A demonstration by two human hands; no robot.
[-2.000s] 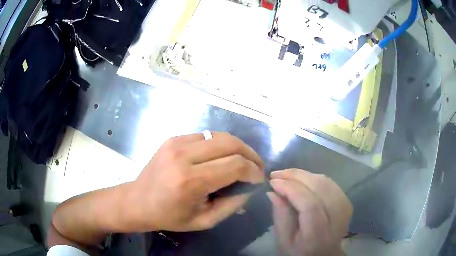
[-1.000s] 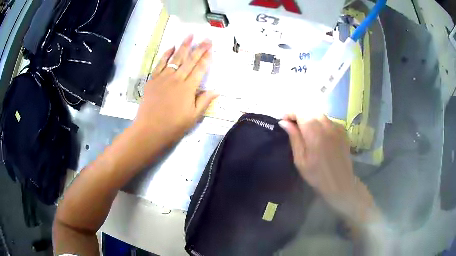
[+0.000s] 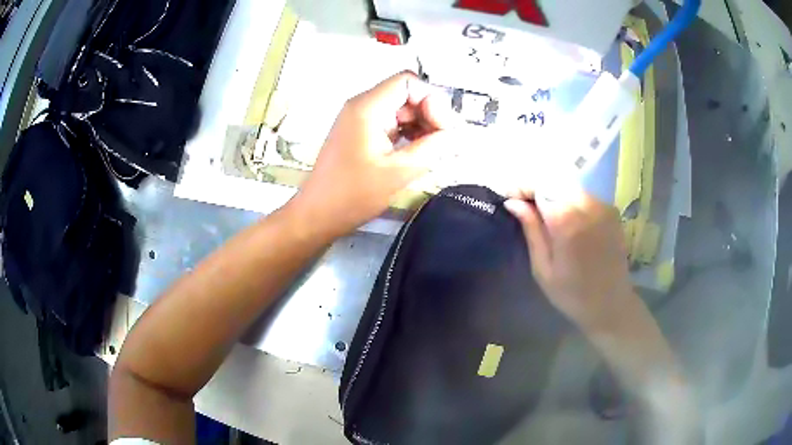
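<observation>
A black bag panel (image 3: 452, 304) hangs over the table's front edge, with a silver zipper (image 3: 379, 317) curving along its left and top edges and a yellow label (image 3: 491, 360) low on it. My right hand (image 3: 569, 248) pinches the panel's top right corner by the zipper end. My left hand (image 3: 373, 148) is over the white template (image 3: 334, 83), fingers curled near the thumb; whether it holds anything small cannot be told. It is apart from the panel.
The white machine head (image 3: 564, 30) with a red logo stands at the top. A white bar (image 3: 599, 126) with a blue hose (image 3: 667, 39) is right of the needle area. Dark panels (image 3: 65, 226) with zippers are piled at left. Yellow tape (image 3: 638, 148) edges the template.
The panel, earlier under both hands near the front, came up to the template's edge. My left hand, lately spread flat on the template, has moved right and curled its fingers. My right hand keeps its pinch.
</observation>
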